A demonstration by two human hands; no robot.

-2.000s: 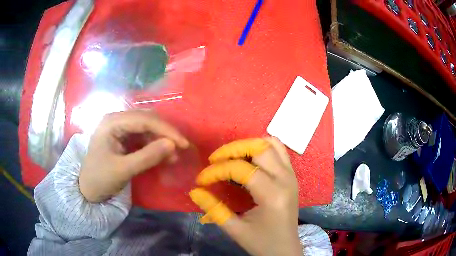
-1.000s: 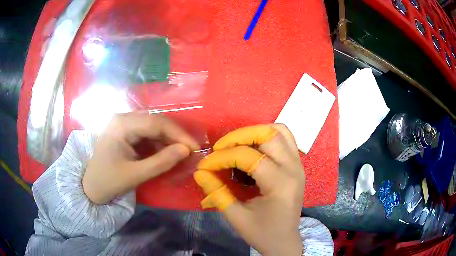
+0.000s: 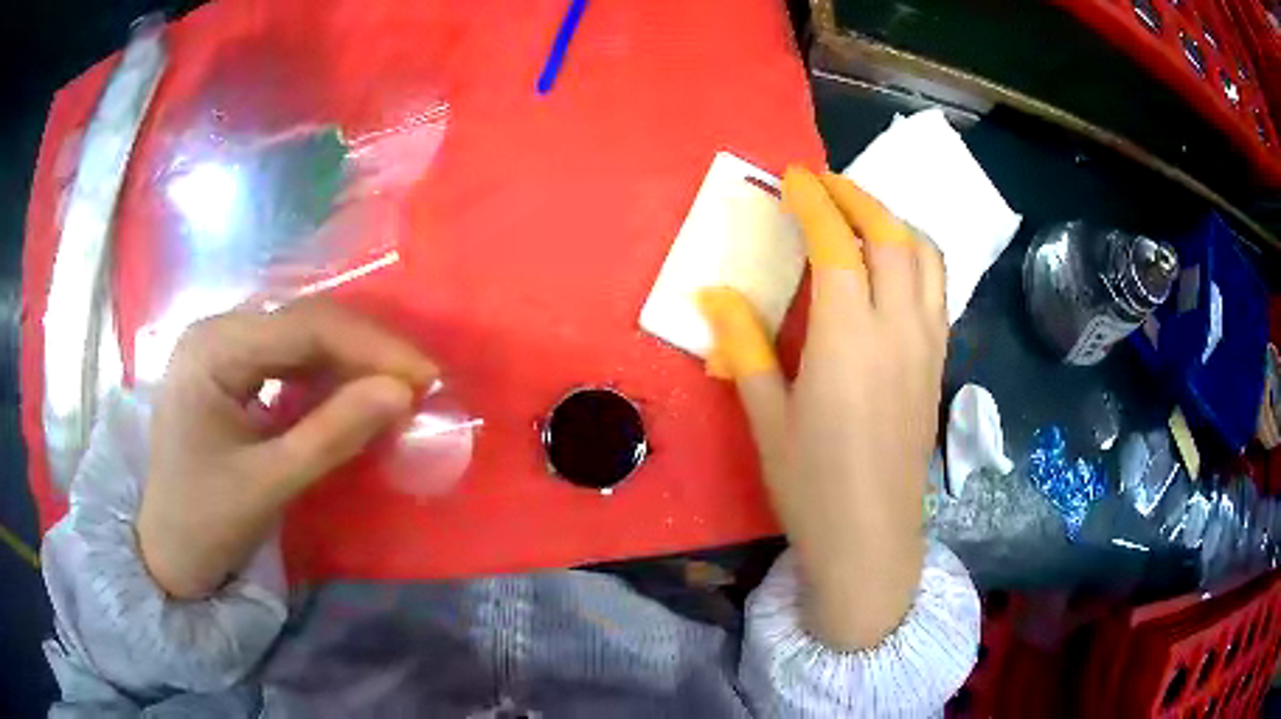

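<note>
A round dark watch head [image 3: 596, 438] with a thin metal rim lies on the red mat [image 3: 506, 281] near its front edge. My left hand [image 3: 288, 443], bare, pinches a small round clear film [image 3: 430, 447] between thumb and index finger, left of the watch head. My right hand [image 3: 843, 379] wears orange finger cots. Its fingertips are on the white card [image 3: 710, 267], at the card's right side and lower edge. The card lies on the mat at the right, tilted. Its slot shows at the top. Whether the card is lifted cannot be told.
A glossy clear sheet covers the mat's left part, with a green patch [image 3: 312, 176] there. A blue strip [image 3: 562, 49] is at the far edge. Right of the mat are white tissue [image 3: 948, 211], a glass bottle [image 3: 1089, 288], a white pad [image 3: 972, 438], blue bits [image 3: 1068, 478] and a red tray [image 3: 1222, 660].
The watch head, earlier under my right hand, now lies uncovered on the mat. My right hand has moved up and right to the card. My left hand has moved left with the clear film.
</note>
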